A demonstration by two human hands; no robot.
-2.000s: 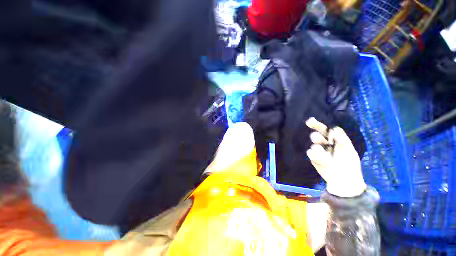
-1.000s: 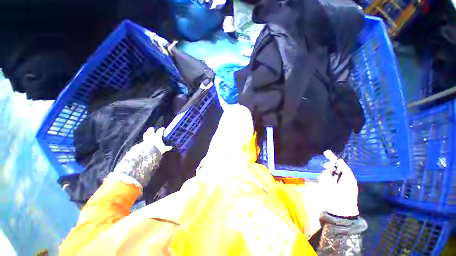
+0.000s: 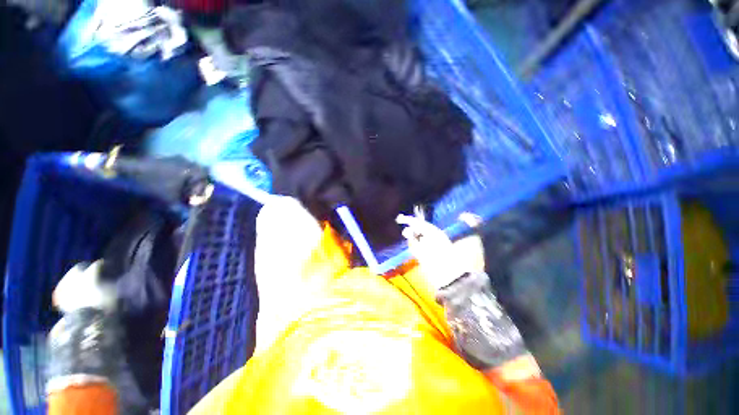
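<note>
A pile of dark jackets [image 3: 356, 130] rests in the blue crate [image 3: 486, 190] ahead of me. More dark garments [image 3: 146, 259] lie in the left blue crate [image 3: 174, 340]. My left hand [image 3: 81, 285], in a pale glove, is inside the left crate beside the dark cloth; blur hides its fingers and whether it grips anything. My right hand [image 3: 442, 247], also pale-gloved, is at the near rim of the front crate, just below the jacket pile. Its fingers are bent and blurred, and I cannot tell if it holds a tool.
A dark strap-like cloth [image 3: 154, 174] lies over the left crate's far rim. A blue and white bundle [image 3: 134, 57] is at the upper left. More blue crates stand at the right, one with yellow material [image 3: 703, 271] inside. My yellow apron [image 3: 356, 348] fills the lower middle.
The large dark garment close at the left has gone from there. My left hand has moved from the left crate's near side into it. The view has swung right, and the front crate appears further left.
</note>
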